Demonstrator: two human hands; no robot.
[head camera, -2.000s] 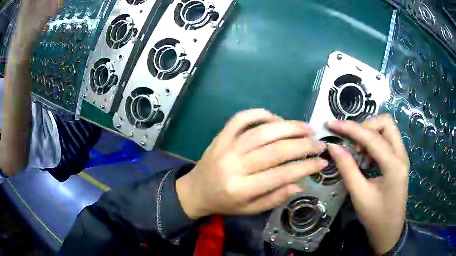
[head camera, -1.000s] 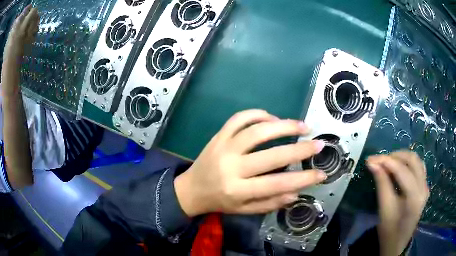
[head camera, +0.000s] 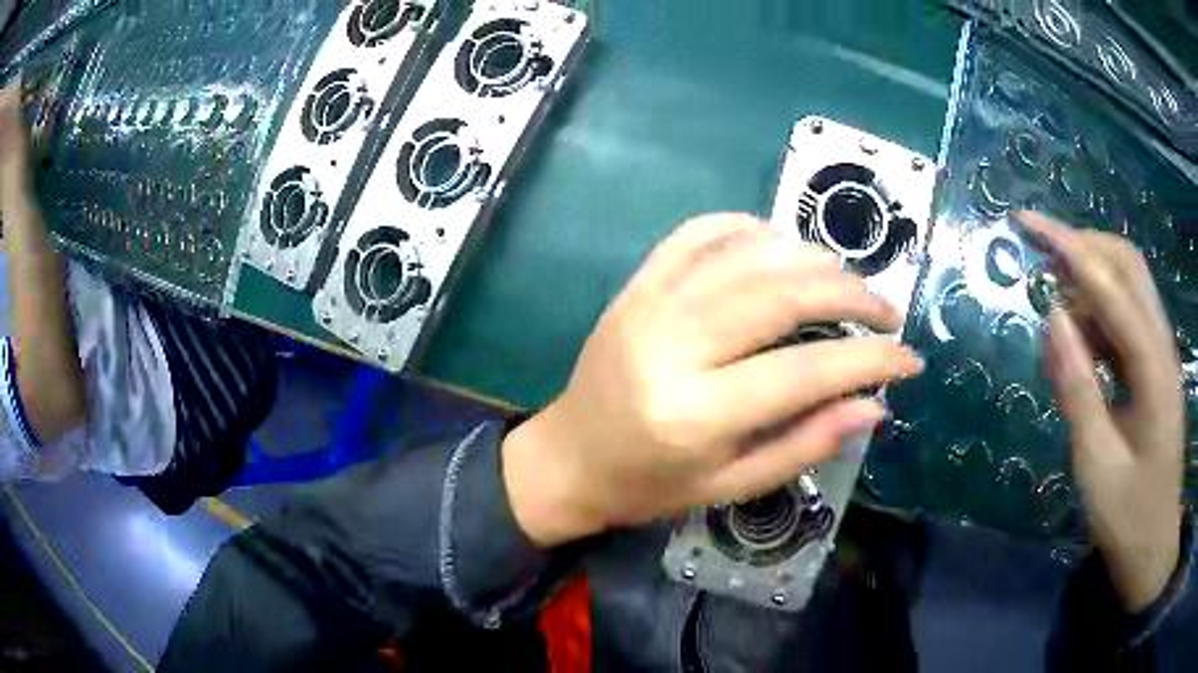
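The silver three-bore housing (head camera: 861, 217) lies at a slant in front of me. Its top bore shows fully. My left hand (head camera: 736, 375) lies across its middle with fingers slightly apart, covering most of the middle bore and part of the lowest. The fingertips reach the housing's right side. My right hand (head camera: 1117, 355) is over the clear blister tray (head camera: 966, 434) at the right, thumb and forefinger close together. A small gold-coloured ring (head camera: 1044, 292) shows between their tips, slightly blurred.
Two more three-bore housings (head camera: 440, 230) (head camera: 322, 158) lie side by side on the green surface (head camera: 631, 171) at upper left. Another clear tray (head camera: 145, 171) is beyond them. A neighbour's arm (head camera: 40, 289) is at the left edge. Linked plates (head camera: 1117, 59) run at upper right.
My right hand has left the middle bore and moved up and right over the tray. My left hand has slid further across the housing. The whole view has shifted slightly.
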